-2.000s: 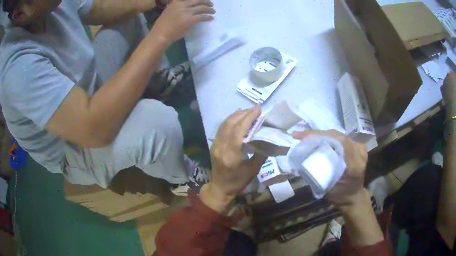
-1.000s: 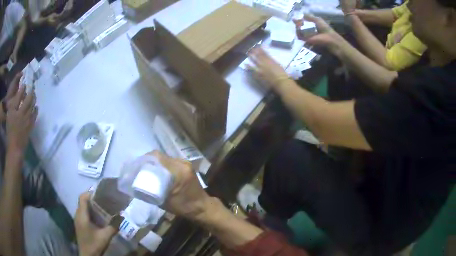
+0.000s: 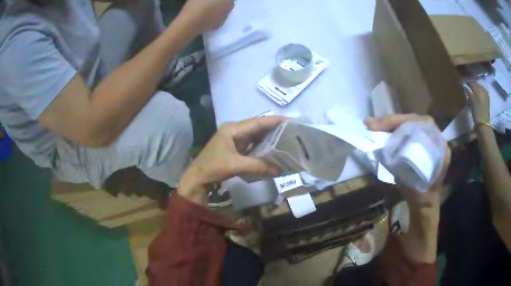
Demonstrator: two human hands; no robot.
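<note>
My left hand (image 3: 224, 153) is closed around an open small carton (image 3: 288, 148); its mouth and a grey-white inner face show. My right hand (image 3: 431, 145) holds a translucent, crumpled white inner bag (image 3: 413, 153) with a pale square end showing; a white piece stretches from it toward the carton, and I cannot tell if they touch. Another small carton with blue print (image 3: 288, 183) and an open white flap (image 3: 301, 205) lies below my left hand, at the table edge. A roll of clear tape (image 3: 293, 62) rests on flat white cartons (image 3: 273, 89).
A tall brown shipping carton (image 3: 417, 61) stands at the right, with a white carton (image 3: 383, 99) beside it. A seated person in grey (image 3: 134, 128) is on the left. Another person's hand (image 3: 478, 103) is at the far right. Brown cardboard (image 3: 465, 38) lies behind the shipping carton.
The view swung right a second ago and is back over the table. Compared with two seconds ago, my hands are farther apart, and the carton in my left hand lies more sideways.
</note>
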